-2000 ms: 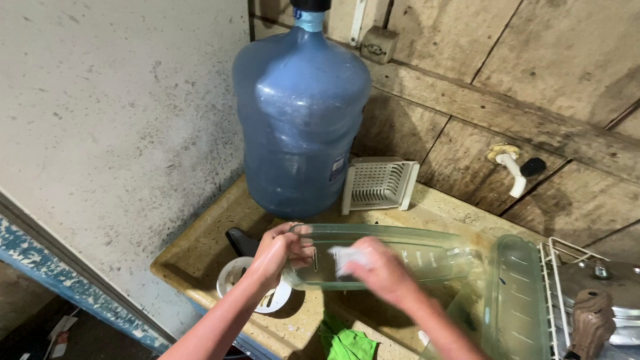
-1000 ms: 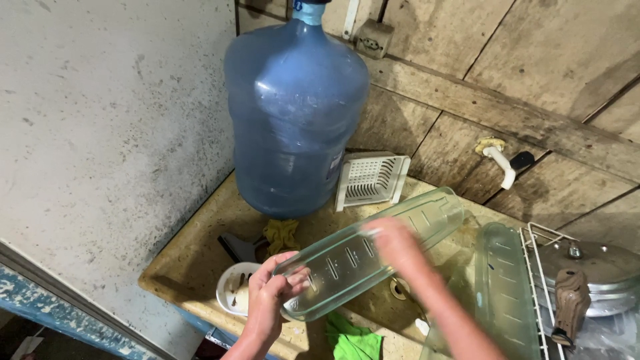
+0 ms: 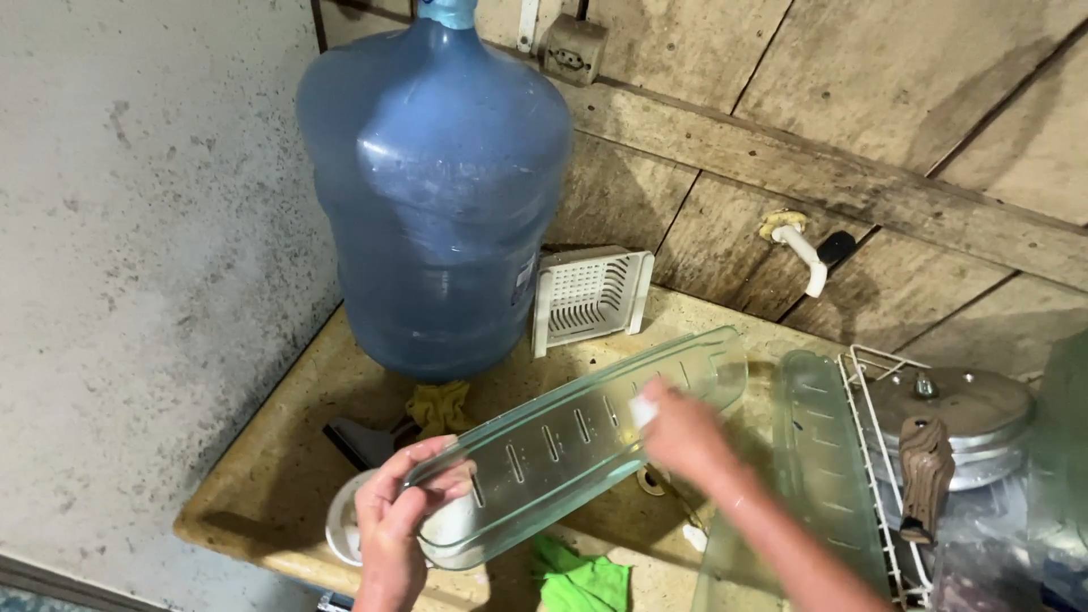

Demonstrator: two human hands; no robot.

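A long translucent green plastic tray with slots is tilted over the sink. My left hand grips its near left end, fingers inside and thumb on the outer rim. Inside the tray, toward its far right end, my right hand presses a small white item, possibly a sponge or cloth; the fingers hide part of it. A similar slotted green tray stands right of my right hand. Below the held tray lies a bright green cloth. Behind my left hand is a white tub, partly hidden.
A large blue water jug stands at the back left, beside a white plastic basket. A yellow cloth and a squeegee-like tool lie before it. A white tap juts from the wooden wall. A wire rack holds a pressure cooker at right.
Two seconds ago the tray lay more level; it is now tilted, its right end raised toward the back. My right hand has moved along it with the white item. The view has moved closer.
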